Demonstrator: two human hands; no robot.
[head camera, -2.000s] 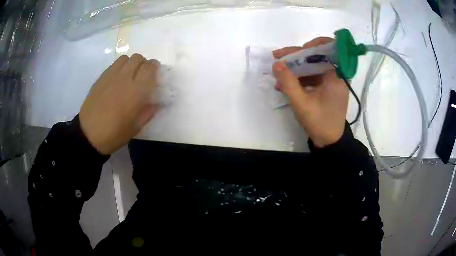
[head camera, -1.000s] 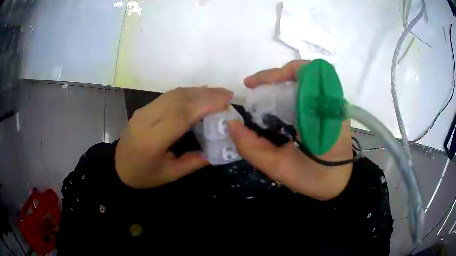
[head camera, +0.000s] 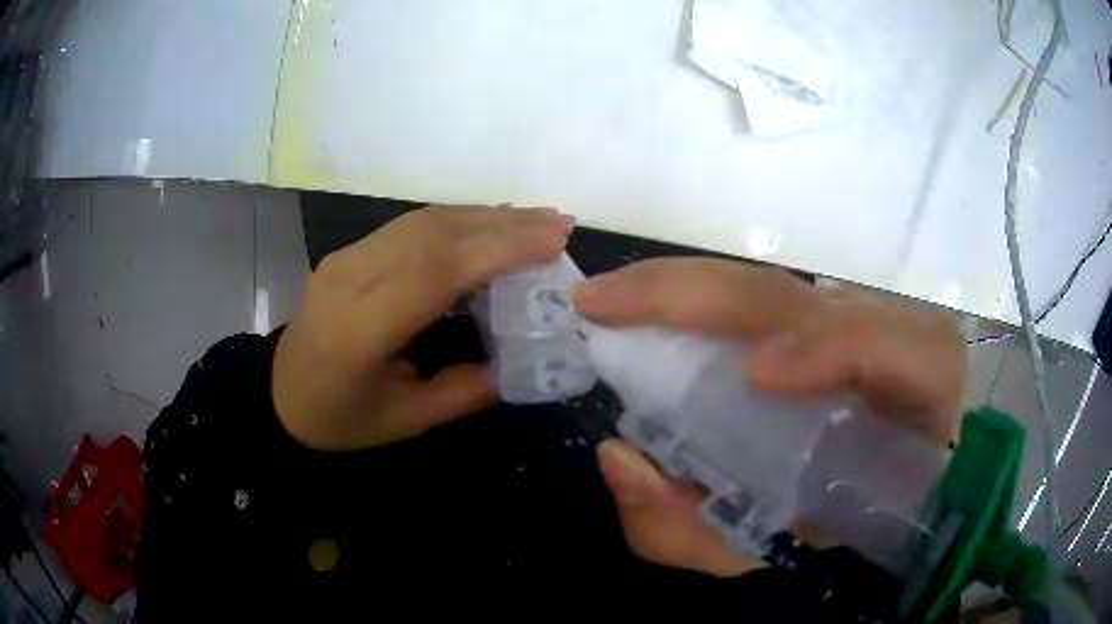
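My left hand (head camera: 378, 323) holds two small white plastic housings (head camera: 537, 335) side by side, over the dark clothing just off the bench edge. Their end faces with small details point right. My right hand (head camera: 780, 354) grips a frosted syringe barrel (head camera: 780, 439), tilted with its rear end down to the right. The syringe's white front end is close to the housings' end faces; the tip itself is hidden or too blurred to tell contact. A bright green cap (head camera: 972, 518) is on the barrel's rear, with the air hose attached.
The white bench top (head camera: 488, 98) spans the upper view, with a yellowish tape strip (head camera: 293, 110) at left. Crumpled white paper (head camera: 774, 92) lies on it. A whitish tube (head camera: 1018, 207) hangs over the edge at right. A red stool (head camera: 92, 518) stands on the floor lower left.
Both hands came from the bench to over my clothing, the left holding the housings. My right hand then turned the syringe, bringing its front end to the housings and the green cap down right.
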